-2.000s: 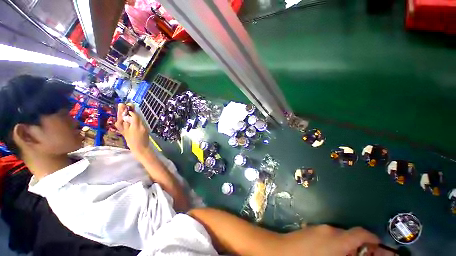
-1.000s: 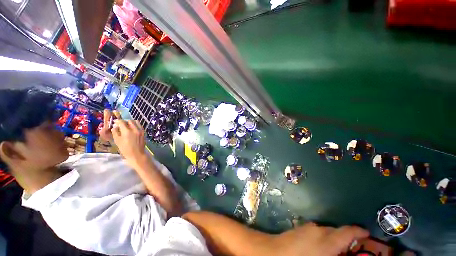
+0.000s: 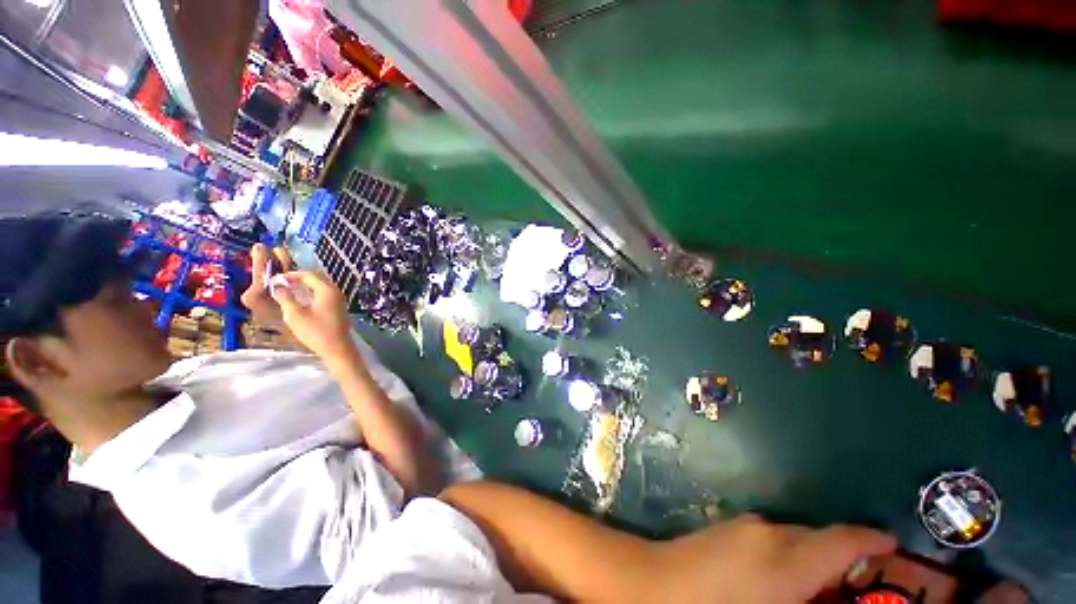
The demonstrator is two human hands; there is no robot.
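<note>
My left hand [image 3: 785, 560] reaches along the bottom edge, its fingers curled at a dark round unit with a red part [image 3: 885, 595], cut off by the frame. A brownish, shadowed shape right of those fingertips may be part of my right hand; it is too dark and cut off to tell. Just above, an open round assembly [image 3: 959, 510] with a silver rim and white label lies on the green mat [image 3: 814, 448]. A row of small round circuit modules [image 3: 879, 334] runs above it, black with white and orange patches. One more module [image 3: 714, 395] lies apart.
Silver cylinders [image 3: 529, 433] and a heap of dark housings [image 3: 413, 266] lie left, beside a crinkled clear bag [image 3: 607, 454]. A metal upright [image 3: 519, 130] crosses the bench. A person in white [image 3: 236, 472] works at left with raised hands. A red tray edge [image 3: 1021, 12] shows top right.
The view has shifted slightly, so the bench items sit a little differently in the frame. My left hand stays by the dark unit, whose red part shows more clearly. The neighbour's hands have moved slightly.
</note>
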